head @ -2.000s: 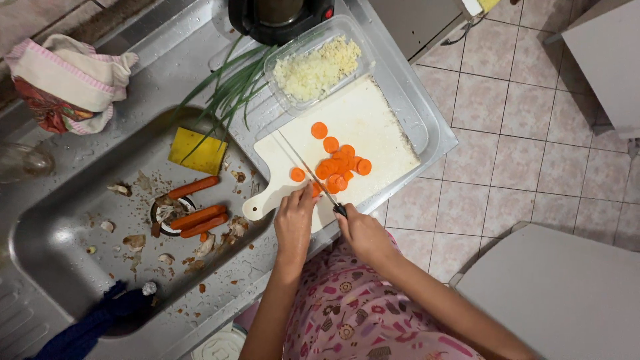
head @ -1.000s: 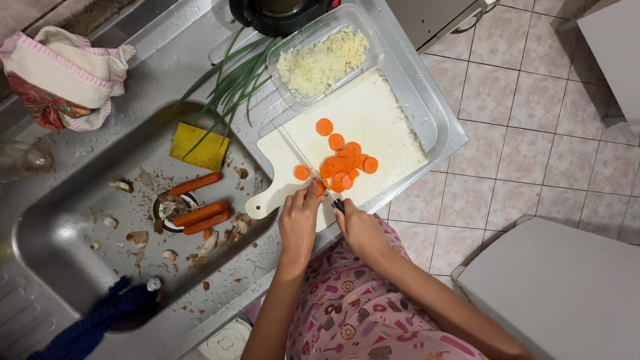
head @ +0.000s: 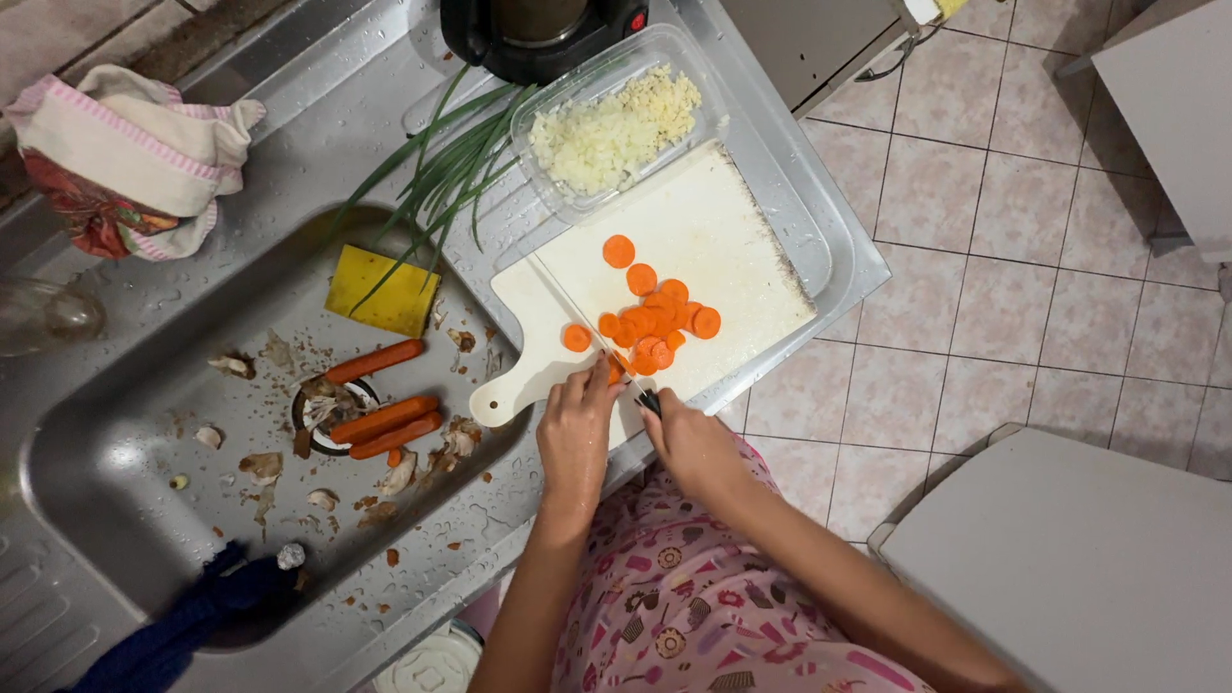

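Note:
My right hand grips the black handle of a kitchen knife, its blade lying across a white cutting board. Close to the blade's handle end, the fingers of my left hand hold a piece of carrot, mostly hidden under them. Round carrot slices lie in a cluster on the board, with one slice on the other side of the blade. Above the board stands a clear plastic container of chopped pale pieces, probably onion and garlic.
The steel sink basin holds carrots, a yellow sponge cloth, peelings and a dark blue cloth. Green onion stalks reach over its rim. A kitchen towel lies at upper left, a black appliance at the top.

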